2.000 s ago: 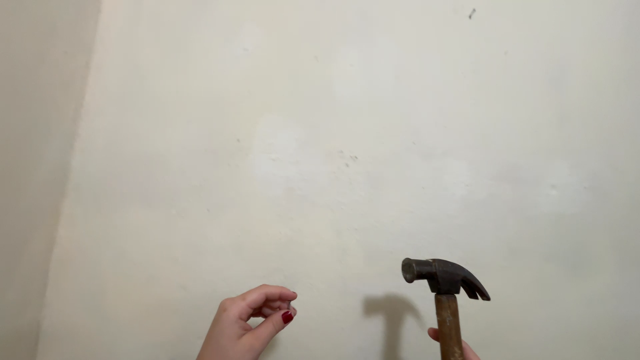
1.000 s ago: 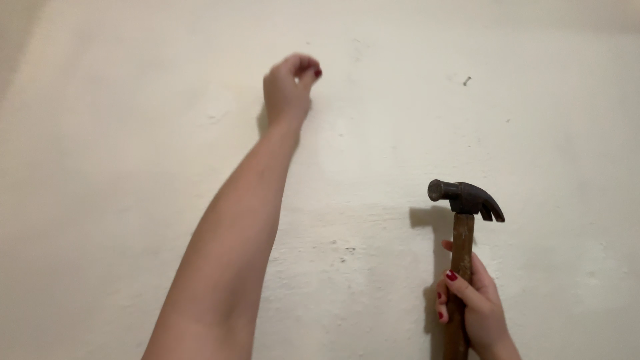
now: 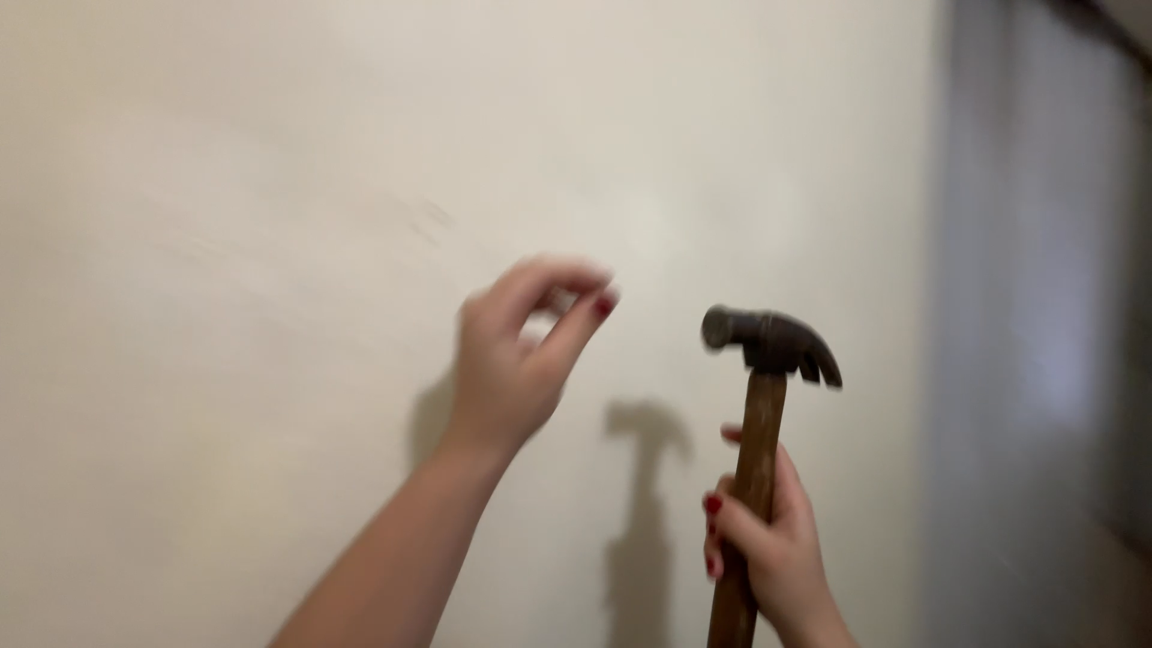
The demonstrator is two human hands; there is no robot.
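Upright in my right hand [image 3: 778, 549] is a claw hammer [image 3: 769, 346], gripped around its wooden handle [image 3: 760, 450]. The dark metal head has its striking face to the left and its claw to the right. My left hand [image 3: 517, 351] is raised to the left of the hammer head, thumb and index fingertips pinched close together. Blur hides whether something small is between them. Both hands are in front of a pale painted wall [image 3: 270, 270]; contact with it cannot be told.
The wall bears faint marks [image 3: 432, 216] above and left of my left hand, and shadows of the hammer and hands. Along the right side, beyond the wall's pale part, runs a blurred grey-blue upright surface [image 3: 1035, 315] with a dark edge.
The view has swung to the right, bringing in the grey-blue surface. My left hand, high above the hammer head one second ago, is now near its level. My right hand keeps hold of the hammer.
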